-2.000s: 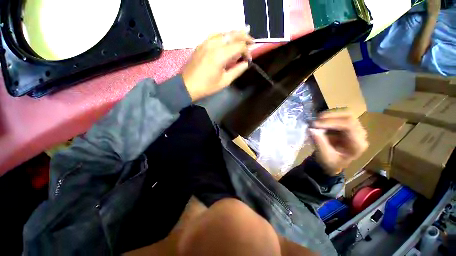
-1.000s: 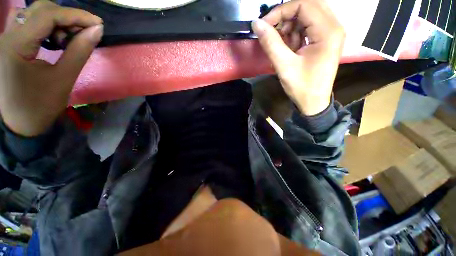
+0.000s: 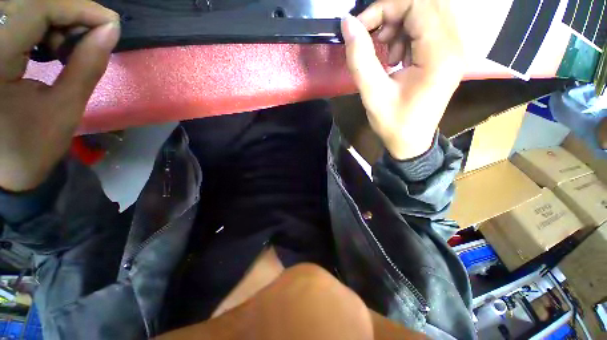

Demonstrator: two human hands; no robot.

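The black plastic frame (image 3: 266, 13) lies at the top of the picture, cut off by the edge, its near side along the pink foam mat (image 3: 219, 76). A black adhesive strip (image 3: 233, 28) runs along that near side. My left hand (image 3: 53, 86), cut off by the left edge, pinches the strip's left end between thumb and finger. My right hand (image 3: 409, 73) pinches its right end, the thumb against the frame's edge. Whether the strip is fully touching the frame is hard to tell. My fingertips behind the thumbs are partly hidden.
Strip sheets with black bars (image 3: 526, 33) lie right of the frame, near a green surface (image 3: 578, 60). An open carton (image 3: 492, 192) and closed cartons (image 3: 532, 226) are below right. A person's light blue sleeve (image 3: 579, 109) shows at the right edge.
My right hand came back from over the carton, and both hands moved to the frame's near side with the strip. Over the last second they shifted only slightly, and the frame sits higher in view.
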